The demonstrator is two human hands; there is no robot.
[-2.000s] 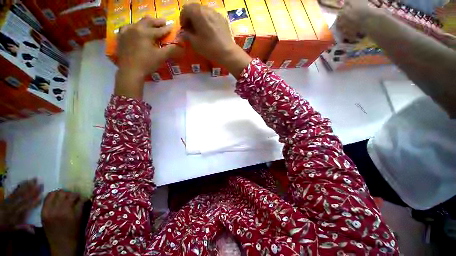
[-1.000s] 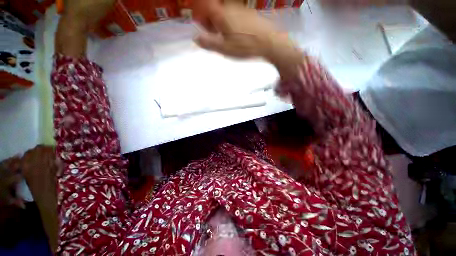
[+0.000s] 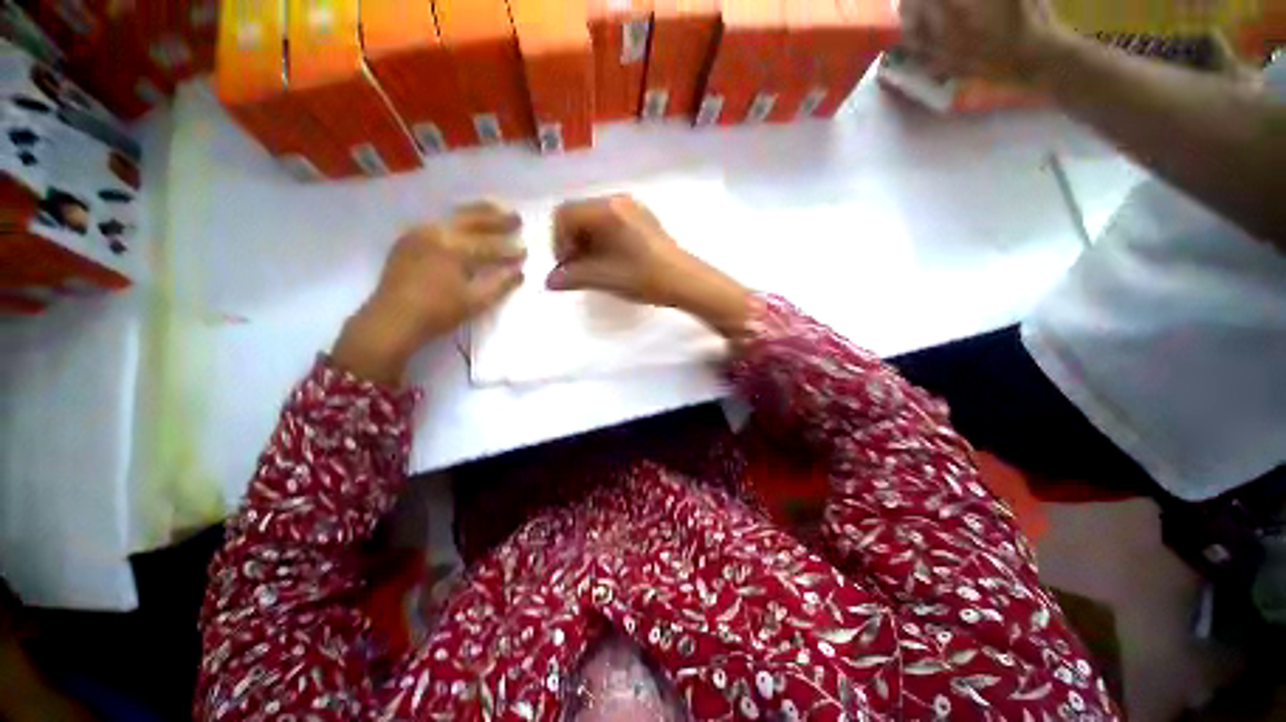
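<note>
A white sheet [image 3: 564, 346] lies on the white tabletop in front of me. My left hand [image 3: 449, 268] is over the sheet's left edge, fingers bent and blurred. My right hand [image 3: 609, 251] is over the sheet just right of it, fingers curled with the fingertips close together. The hands are near each other but apart. Whether anything small is between the fingertips cannot be seen. A tight row of orange cartons [image 3: 557, 71] stands behind the sheet, beyond both hands.
Larger boxes with a white printed panel [image 3: 64, 169] stand at the left. Another person's forearm [image 3: 1156, 134] reaches in at the upper right, over more cartons. A pale cloth garment [image 3: 1164, 332] is at the right edge. The table's front edge runs before my body.
Both hands have come back from the carton row to above the white sheet. The other person's hands at lower left are no longer clearly seen.
</note>
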